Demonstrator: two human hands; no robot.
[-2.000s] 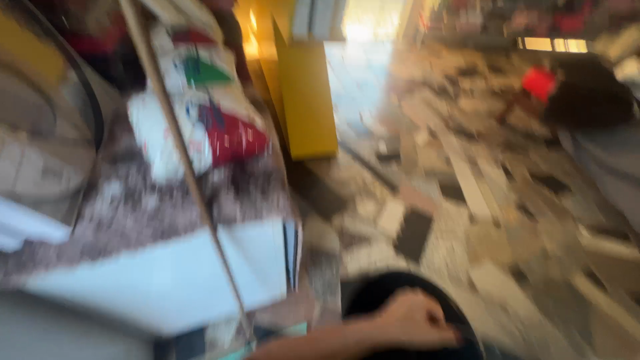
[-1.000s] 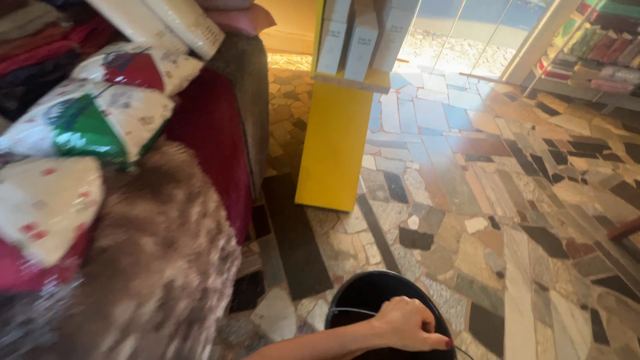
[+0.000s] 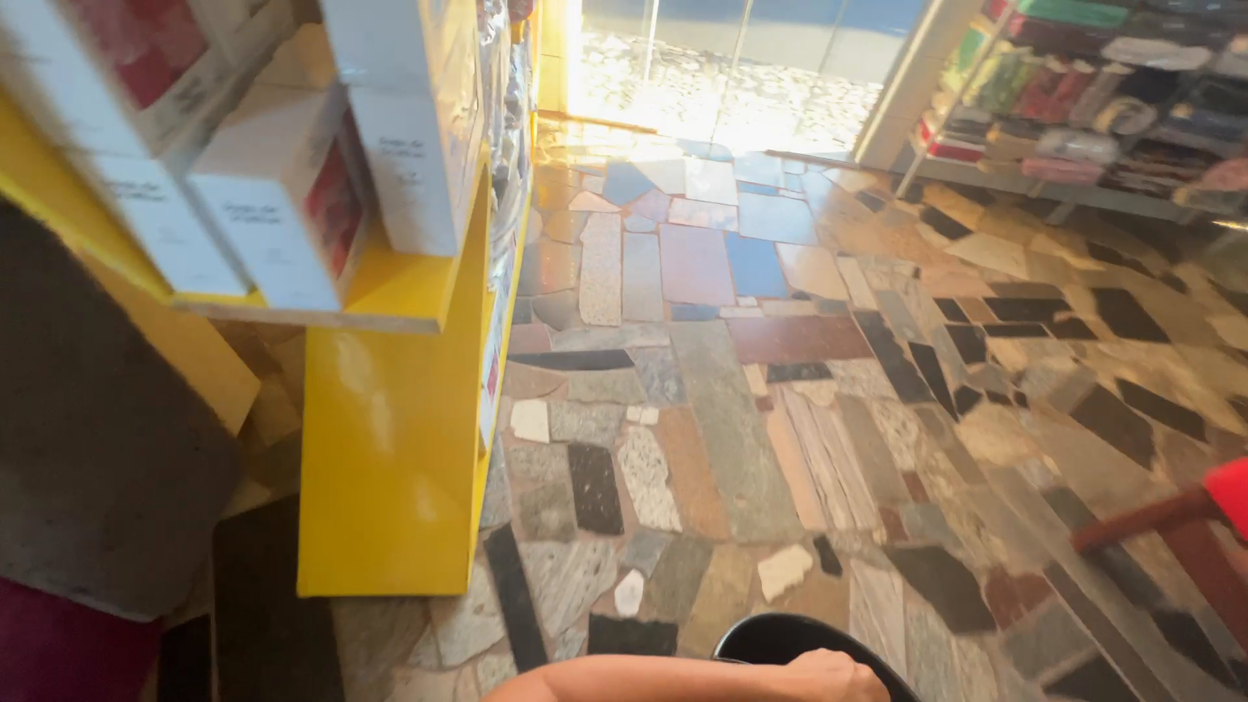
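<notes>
My left hand [image 3: 837,677] is at the bottom edge, its forearm coming in from the lower left. It is closed over the opening of a black bucket [image 3: 770,632], apparently on the handle, though the fingers and grip are partly cut off by the frame. Only the bucket's upper rim and dark inside show. My right hand is out of view.
A yellow display stand [image 3: 390,468] with white boxes [image 3: 278,195] on its shelf is close on the left. Stone-mosaic floor [image 3: 731,439] runs toward a bright doorway. Folded textiles fill a rack [image 3: 912,171] at upper right. A wooden leg [image 3: 1136,517] juts in at right.
The view has moved forward, so the yellow stand looms nearer and the packaged goods on the left have left the frame. My left hand stays at the black bucket.
</notes>
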